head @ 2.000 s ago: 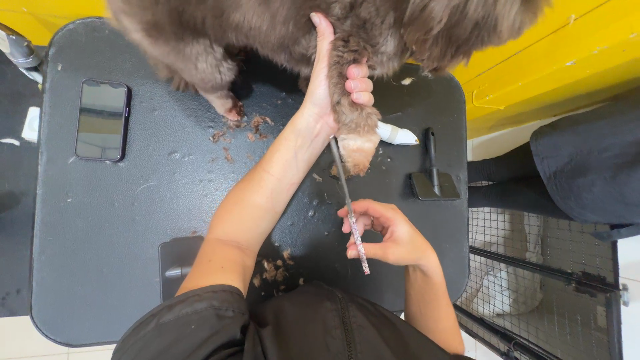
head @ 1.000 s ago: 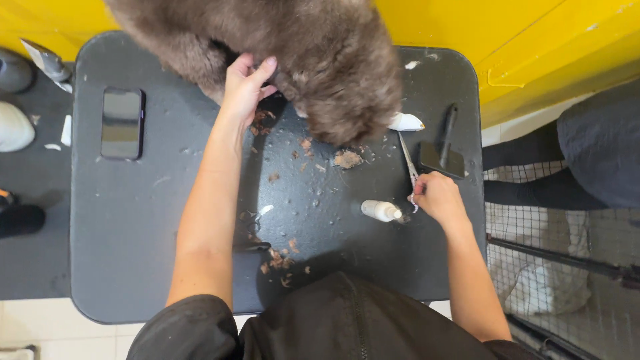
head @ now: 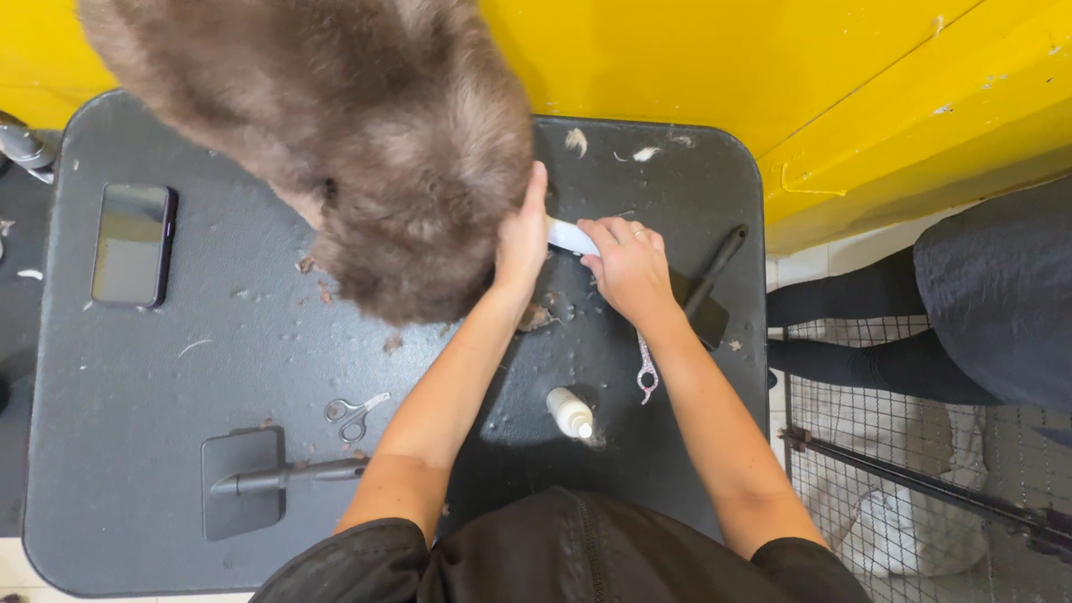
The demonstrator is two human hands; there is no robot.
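Note:
A fluffy brown dog (head: 394, 159) is on the black grooming table (head: 201, 352), its head hidden or turned from view. Against the dog's right side lies my left hand (head: 523, 239), thumb pointing up; whether its fingers grip a limb is hidden by fur. A white handheld clipper-like tool (head: 571, 237) is held by its end in my right hand (head: 626, 264), its other end behind my left hand. Under my right forearm shows a glittery scissor handle (head: 646, 368). Nearer to me are a small white bottle (head: 570, 413) and small metal scissors (head: 355, 416).
A phone (head: 131, 244) lies at the left. One slicker brush (head: 244, 483) is at the front left, another (head: 709, 293) at the right. Hair clippings (head: 536, 316) dot the table. A yellow wall (head: 653, 67) borders the back; a person's dark-clad legs (head: 863, 293) and a wire cage (head: 879, 452) are at the right.
The scissors that my right hand held are now on the table, and that hand holds the white tool. My left hand has moved from the dog's left part to its right side.

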